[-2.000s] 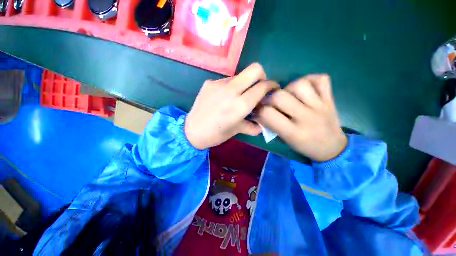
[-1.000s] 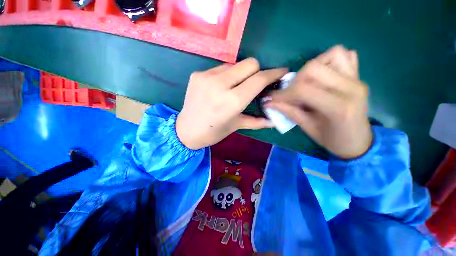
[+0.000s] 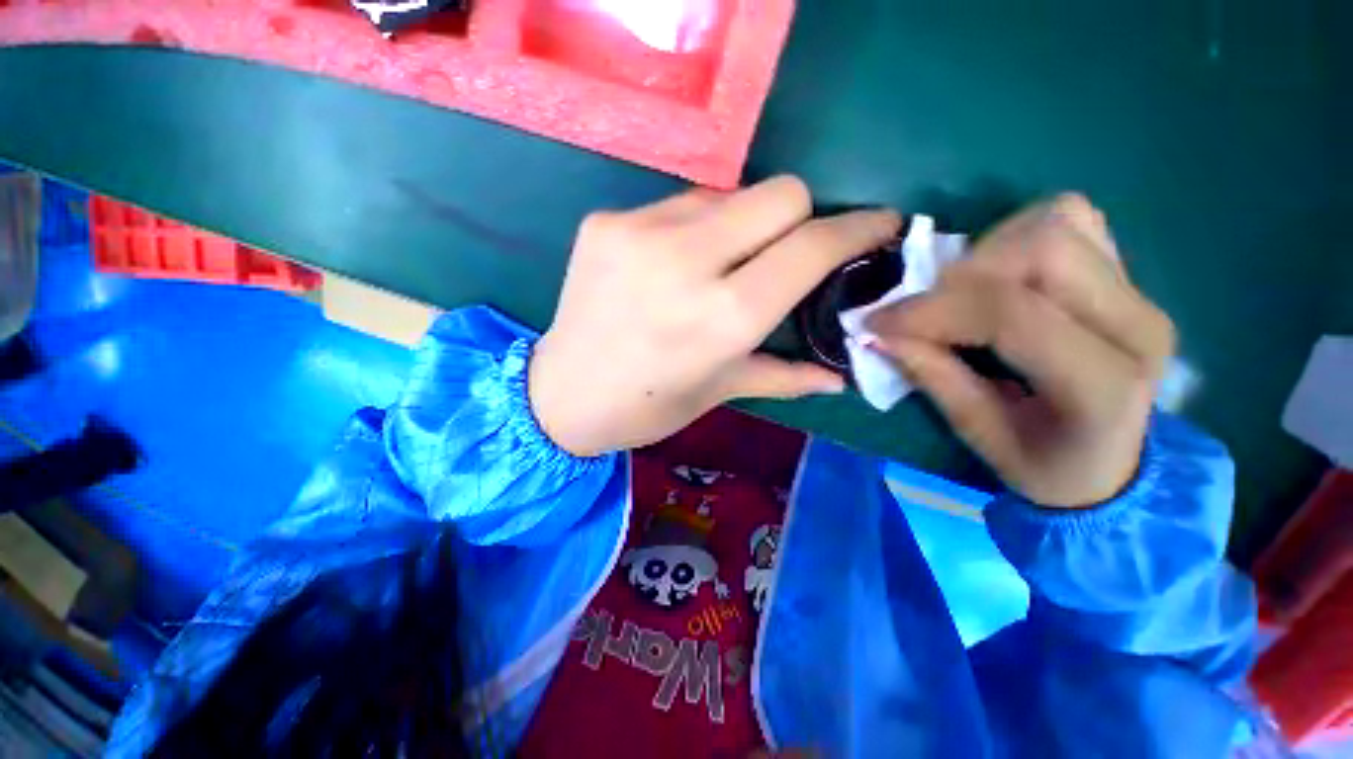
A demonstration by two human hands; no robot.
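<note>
My left hand (image 3: 675,312) grips a round black watch head (image 3: 827,312) between thumb and fingers at its left side, a little in front of the bench edge area. My right hand (image 3: 1039,334) is slightly blurred and pinches a white crumpled cleaning cloth (image 3: 890,363) against the right part of the watch face. The cloth hides that part of the face. The watch's dark rim shows on the left.
A red-pink parts tray (image 3: 653,146) lies on the green bench (image 3: 297,126) at the upper left, with part of a watch in one pocket. A grey-white block (image 3: 1321,400) is at the right edge. A red grid tray (image 3: 163,242) lies below bench level, beside a cardboard box (image 3: 374,310).
The hands have moved slightly apart, and more of the watch head and cloth shows. The right hand has moved right. The tray sits higher in view than two seconds ago.
</note>
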